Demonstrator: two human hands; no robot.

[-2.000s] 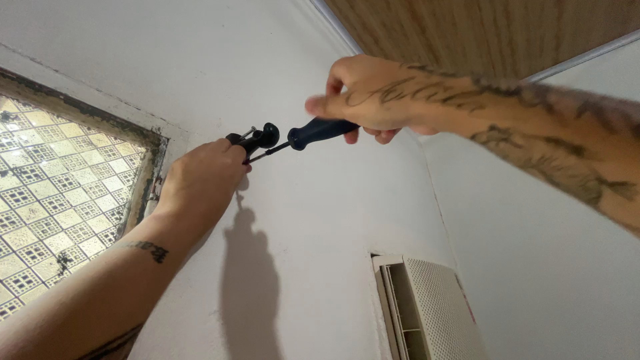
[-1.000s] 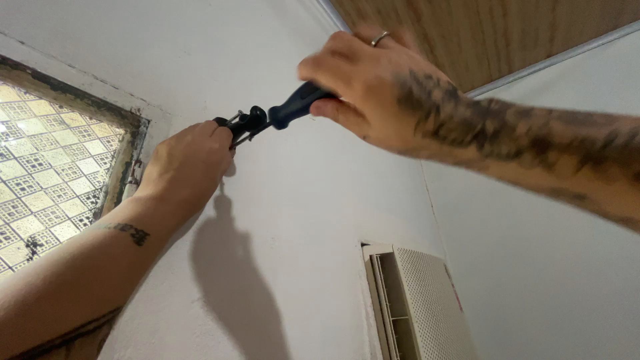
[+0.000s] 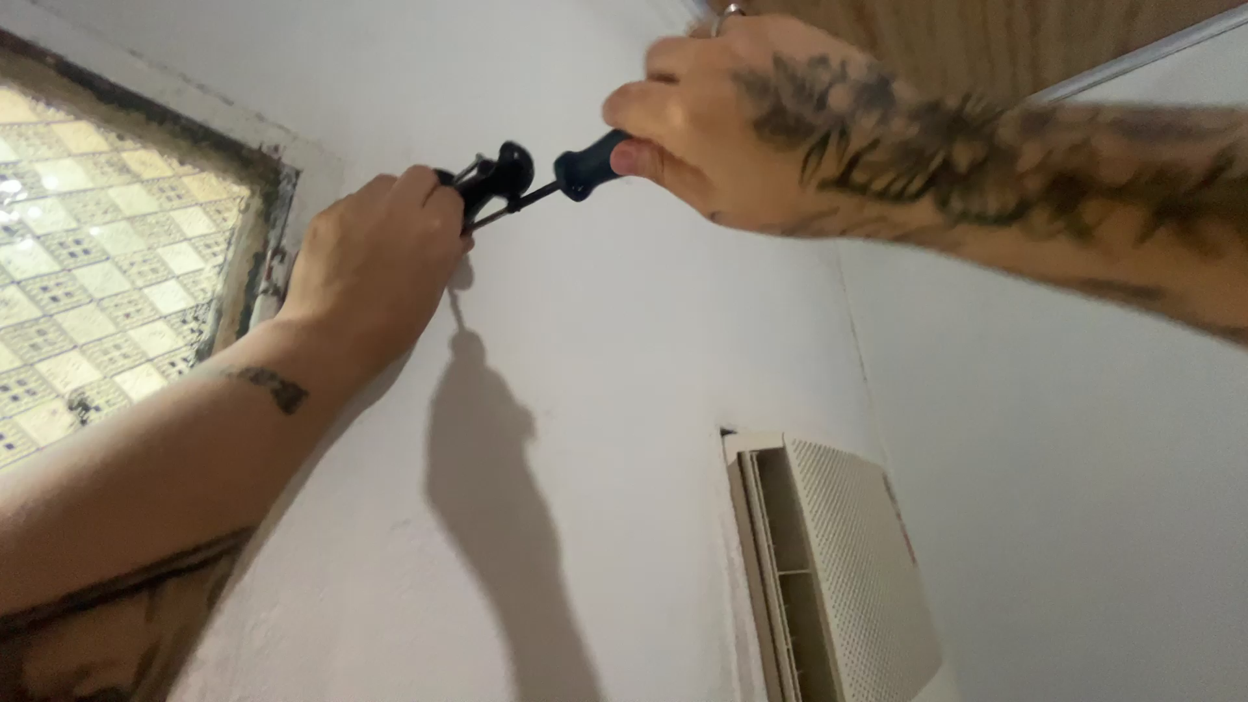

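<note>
My left hand grips a black bracket against the white wall, high up beside the window corner. Its fingers cover part of the bracket, and a rounded end sticks out to the right. My right hand is closed around the dark blue handle of a screwdriver. The screwdriver's shaft runs down and left along the underside of the bracket. Its tip is hidden near my left fingers, so whether it meets a screw cannot be seen.
A window with patterned panes and a worn frame lies at the left. Lower right, a beige perforated vent cover projects from the wall. A wood-grain ceiling with pale trim is above.
The right hand has turned around the screwdriver handle between frames, its grip shifting. My left hand still holds the bracket.
</note>
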